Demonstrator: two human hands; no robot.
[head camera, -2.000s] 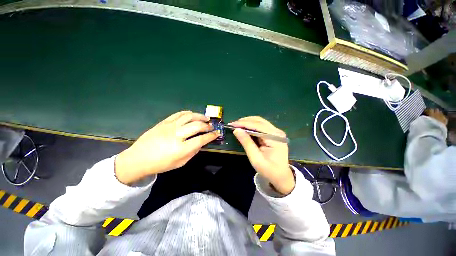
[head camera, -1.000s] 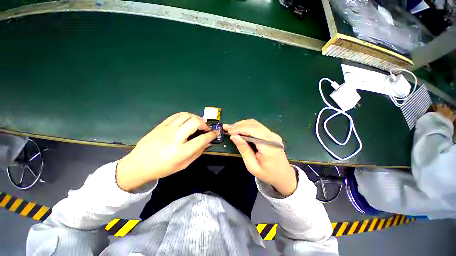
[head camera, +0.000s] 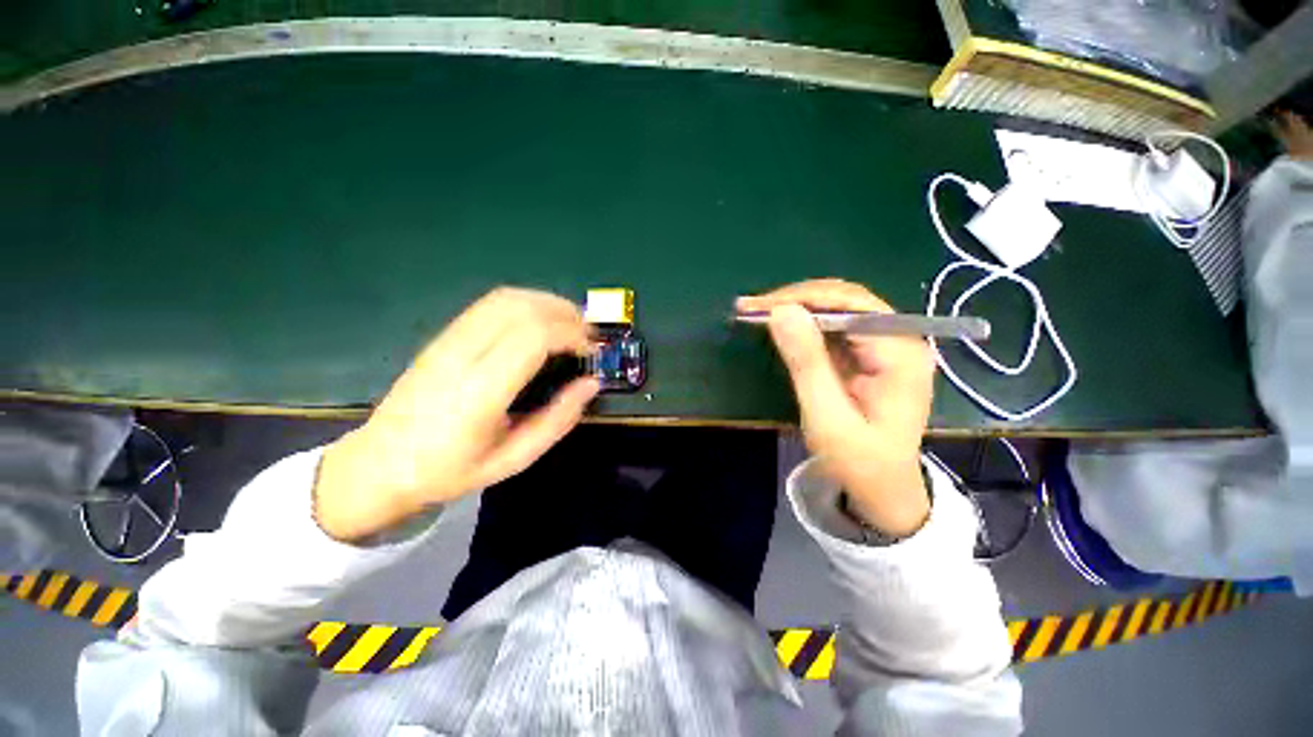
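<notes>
The device unit (head camera: 619, 362), a small black housing with a blue circuit board, lies on the green bench near its front edge. A silver-white battery with a yellow edge (head camera: 609, 305) lies just beyond it. My left hand (head camera: 468, 396) is at the unit's left side, slightly blurred, with thumb and index tips apart at its left corners; whether they grip it cannot be told. My right hand (head camera: 864, 389) is to the right, clear of the unit, and holds tweezers (head camera: 914, 326) with the tip pointing left.
A white charger (head camera: 1014, 225) with a looped cord and a white power strip (head camera: 1080, 170) lie at the right. A yellow-edged tray (head camera: 1066, 89) with clear plastic is at the upper right. A pale metal rail (head camera: 576, 39) runs behind. Another person's sleeve (head camera: 1274, 288) is at the far right.
My right hand has moved right, away from the unit, with the tweezers. My left fingers have drawn back to the unit's left side, exposing more board. The whole view has shifted somewhat.
</notes>
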